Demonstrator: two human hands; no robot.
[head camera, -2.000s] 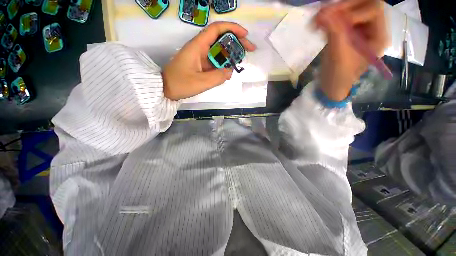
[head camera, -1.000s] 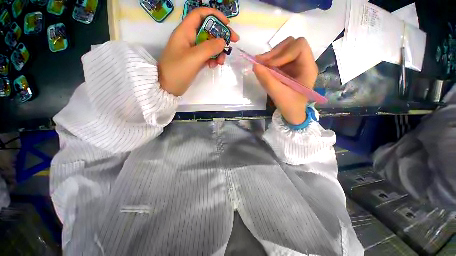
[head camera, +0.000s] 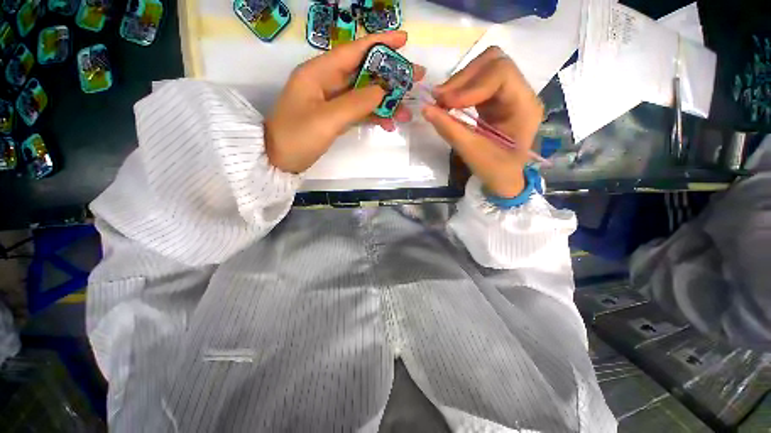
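Note:
My left hand (head camera: 317, 110) holds a teal-edged watch housing (head camera: 385, 74) above the white work sheet (head camera: 372, 161). Its open side shows dark, silver and green-yellow parts, and my thumb lies over its lower left part. My right hand (head camera: 494, 118) holds the pink tweezers (head camera: 499, 135) like a pen. The tweezer tips point at the housing's right edge, close to it. I cannot tell whether they touch it or grip anything. The dark tab seen earlier at the housing's edge is not clearly visible.
Many housings (head camera: 95, 68) lie on the dark mat at left. Several more (head camera: 262, 17) lie on the pale board ahead. A blue tray (head camera: 507, 7) is at the top edge. White papers (head camera: 630, 68), thin metal tweezers (head camera: 677, 110) and a metal cylinder (head camera: 737, 150) are at right. A grey sleeve (head camera: 710, 254) shows at far right.
My right hand came in from the papers at right to the housing. My left hand moved the housing up towards the board's far side, then slightly back down and right.

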